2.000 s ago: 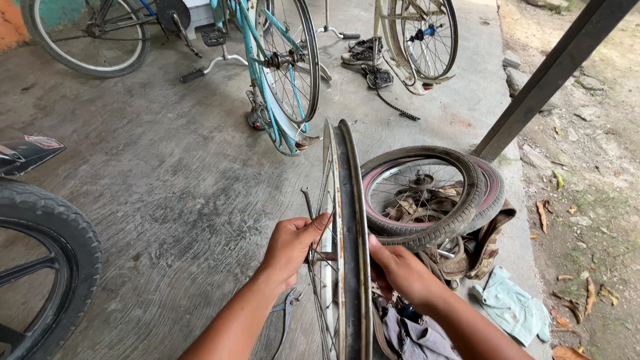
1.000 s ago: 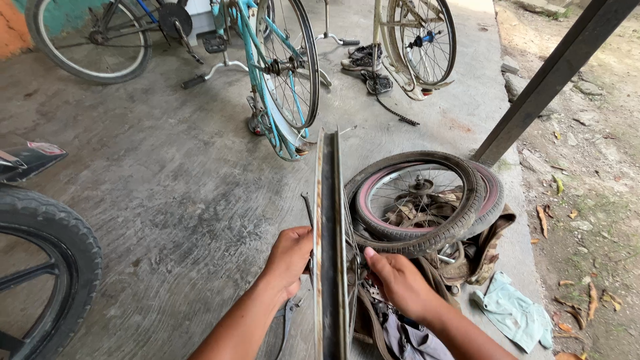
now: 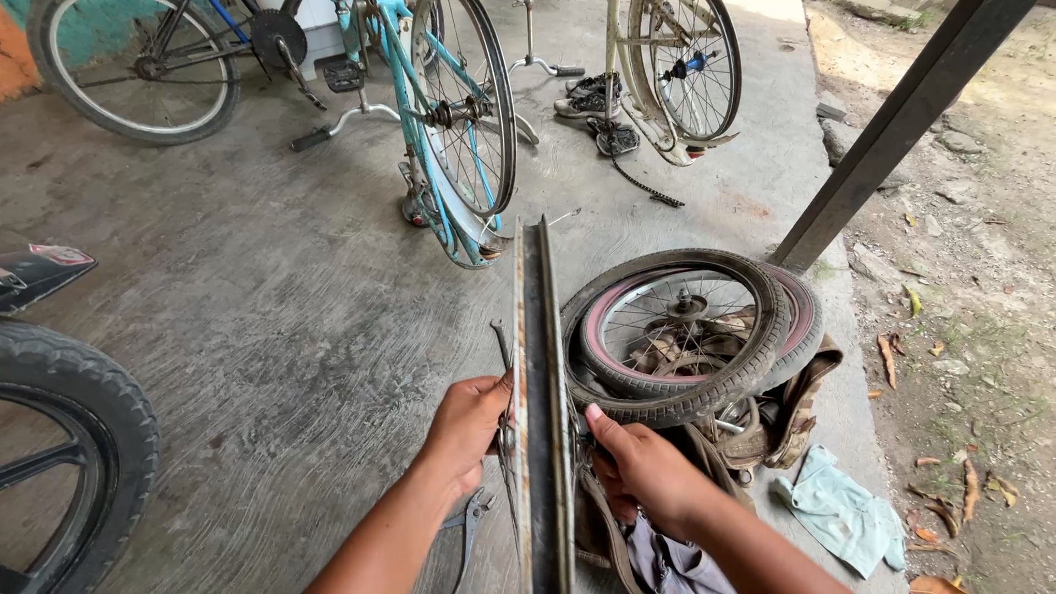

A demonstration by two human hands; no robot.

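A bare bicycle wheel rim [image 3: 543, 371] stands on edge, nearly edge-on to me, with rust along its left side. My left hand [image 3: 470, 425] grips the wheel near its hub from the left, and my right hand [image 3: 639, 462] grips it from the right. The rim partly hides the spokes, and the hub is mostly hidden. Behind my left hand a wrench [image 3: 502, 342] lies on the concrete floor. A pair of pliers [image 3: 469, 528] lies beside my left forearm.
Right of the rim, a wheel and a loose tire [image 3: 685, 408] lie on a worn bag [image 3: 800, 421], near a pale cloth [image 3: 846, 511]. A turquoise bicycle [image 3: 412, 124] stands upside down ahead. A motorcycle wheel [image 3: 124, 429] is at left, a metal post [image 3: 899, 136] at right.
The wheel in my hands has turned from slightly oblique to nearly edge-on, its rim channel now facing me. Both hands stay at its middle.
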